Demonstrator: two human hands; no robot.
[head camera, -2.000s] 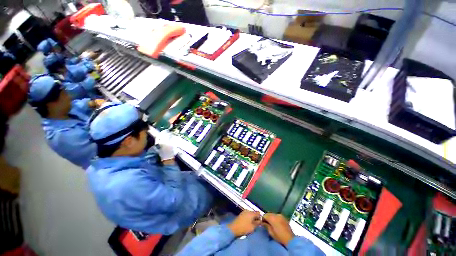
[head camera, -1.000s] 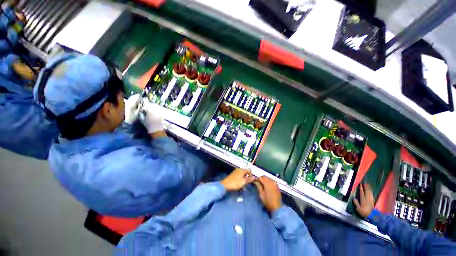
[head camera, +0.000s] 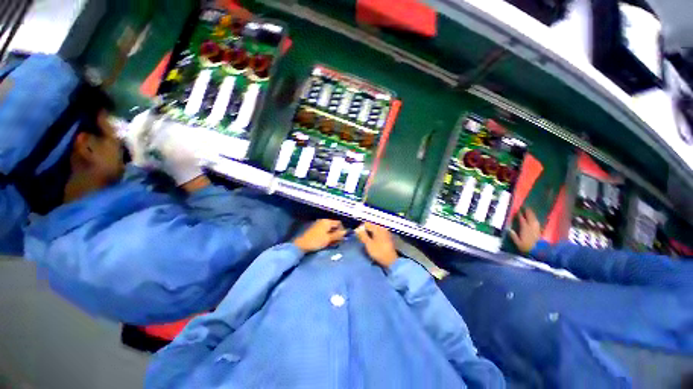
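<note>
My left hand (head camera: 322, 235) and my right hand (head camera: 376, 242) are bare and close together in front of my blue smock, just below the silver edge rail (head camera: 395, 222). Their fingertips are pinched near a tiny dark thing between them, too small to name. A capacitor-type power board (head camera: 334, 137) lies on the green line surface straight ahead, beyond the rail. My hands do not touch it. A three-coil power board (head camera: 479, 176) lies to its right, and another three-coil board (head camera: 223, 74) lies to its left.
A worker in a blue cap and smock (head camera: 144, 243) is at the left, white gloves (head camera: 171, 148) at the left board. Another person's bare hand (head camera: 526, 230) is at the right, beside a red sheet (head camera: 530, 182). More boards lie far right. A white shelf (head camera: 524, 57) runs above.
The view has tilted down and shifted, so the boards sit higher and the far shelf is partly out of view. My hands stay together in front of my smock.
</note>
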